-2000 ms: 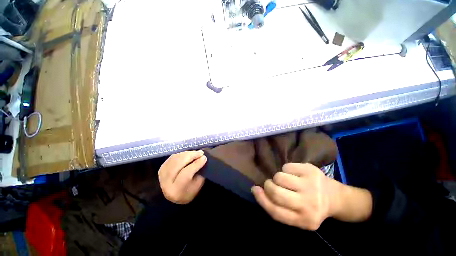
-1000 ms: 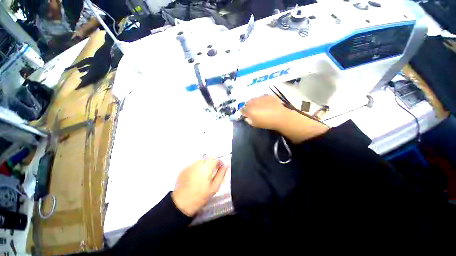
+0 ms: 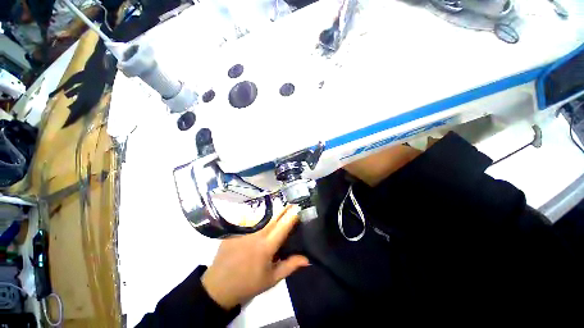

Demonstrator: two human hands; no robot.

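Observation:
The white sewing machine with a blue stripe fills the upper middle. Its shiny curved metal cover is at the head's left end. My left hand lies with fingers extended at the black cloth, its fingertips beside the metal parts under the head. My right hand is under the machine arm, with its fingers hidden behind the head. The black cloth runs down towards me and merges with my black sleeves. A pale loop lies on the black.
Taped brown cardboard covers the left side, with black cloth scraps on it. A white tube-like fitting stands behind the machine's left end. Scissor-like handles show at the lower left.
The view has moved closer over the machine head. My left hand has moved up to the needle area on the black cloth. My right hand is now largely hidden under the arm.

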